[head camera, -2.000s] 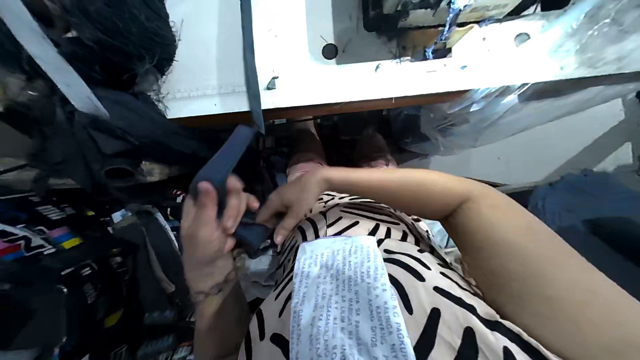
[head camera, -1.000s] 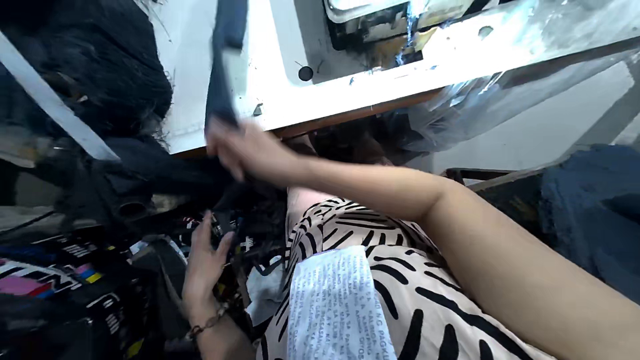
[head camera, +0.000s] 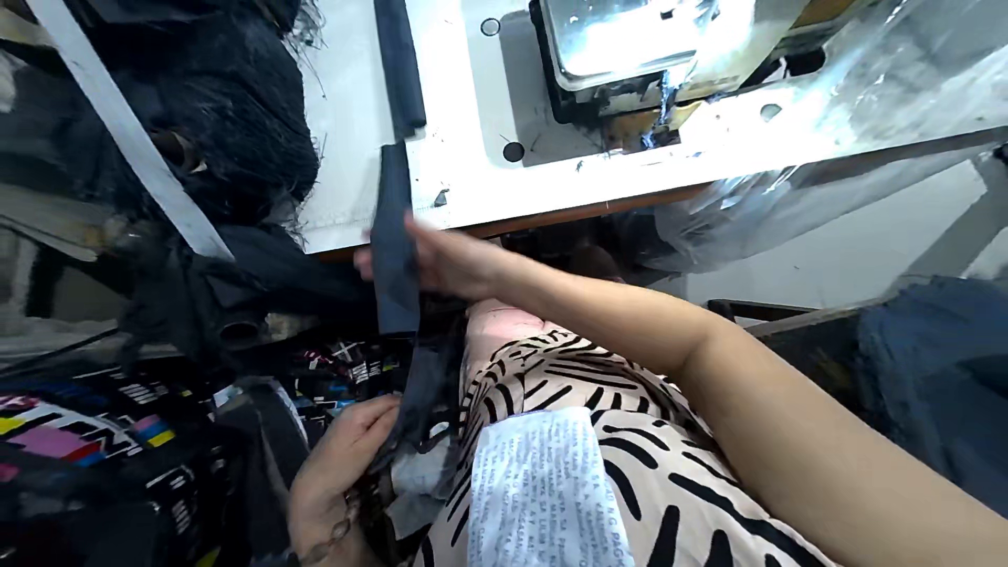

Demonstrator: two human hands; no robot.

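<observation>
A chain of dark fabric pieces (head camera: 396, 264) runs from the white sewing table (head camera: 346, 173) down over its front edge toward my lap. My right hand (head camera: 441, 256), somewhat blurred, is at the strip just below the table edge, with fingertips showing on its left side; how firmly it grips cannot be told. Lower down, my left hand (head camera: 354, 441), with a bracelet on its wrist, is at the lower end of the dark fabric (head camera: 421, 394), its fingers partly hidden. Another folded dark piece (head camera: 400, 71) lies on the tabletop above.
A sewing machine (head camera: 630, 47) stands on the table. Dark frayed fabric (head camera: 228, 102) is heaped at the left behind a pale strap (head camera: 126, 134). Printed black fabric (head camera: 79, 433) lies lower left. Clear plastic (head camera: 732, 213) hangs at the right, near a dark blue cloth pile (head camera: 937, 378).
My right hand has gone from beside my left hand at the lap up to the table edge. The dark fabric now stretches between the table and my lap.
</observation>
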